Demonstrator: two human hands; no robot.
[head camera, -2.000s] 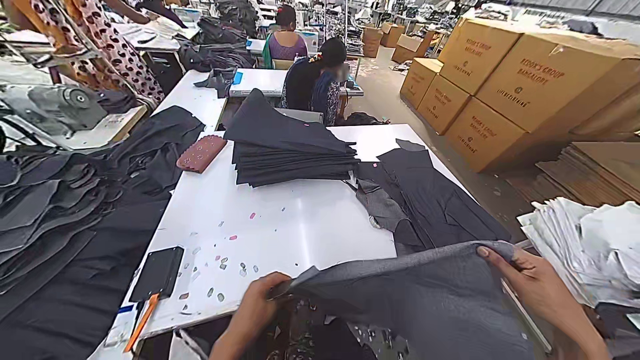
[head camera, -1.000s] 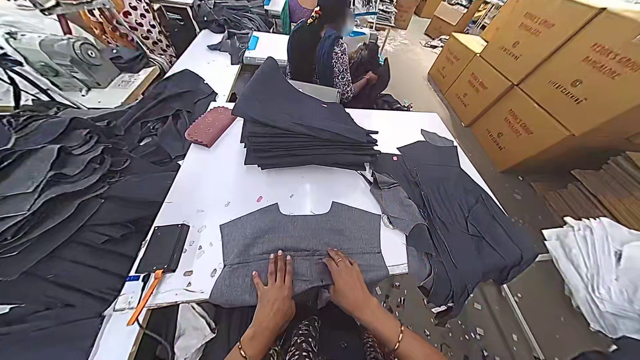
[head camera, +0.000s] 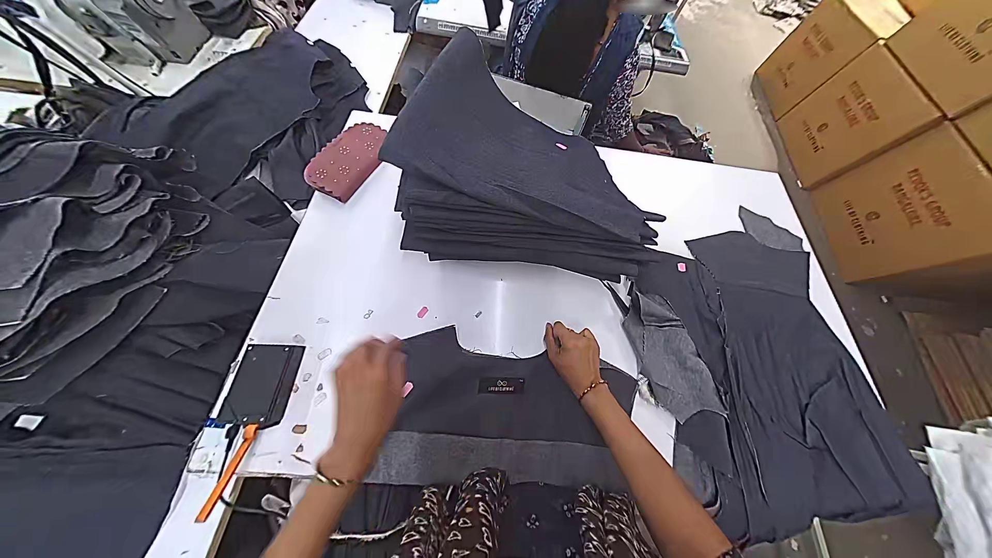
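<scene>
A dark grey garment piece (head camera: 457, 403) with a curved neckline and a small woven label (head camera: 501, 385) lies at the near edge of the white table (head camera: 349, 263). My left hand (head camera: 368, 403), blurred, is at its left shoulder beside a pink sticker (head camera: 408, 389); whether the fingers grip the cloth cannot be told. With curled fingers, my right hand (head camera: 573, 356) pinches the cloth at the right end of the neckline. Beyond them stands a stack of folded dark cloth pieces (head camera: 511, 186). More dark garment pieces (head camera: 775, 372) hang over the table's right side.
Dark cut cloth (head camera: 93, 310) is heaped at left. A maroon case (head camera: 346, 161) lies by the stack. A black flat object (head camera: 262, 385) and an orange-handled tool (head camera: 229, 473) are at the near left. A person (head camera: 566, 54) sits beyond the table; cardboard boxes (head camera: 876, 132) stand at right.
The cloth, held up two seconds ago, was laid flat one second ago under both hands. Now its dark labelled side shows, and my hands are farther apart at its shoulders.
</scene>
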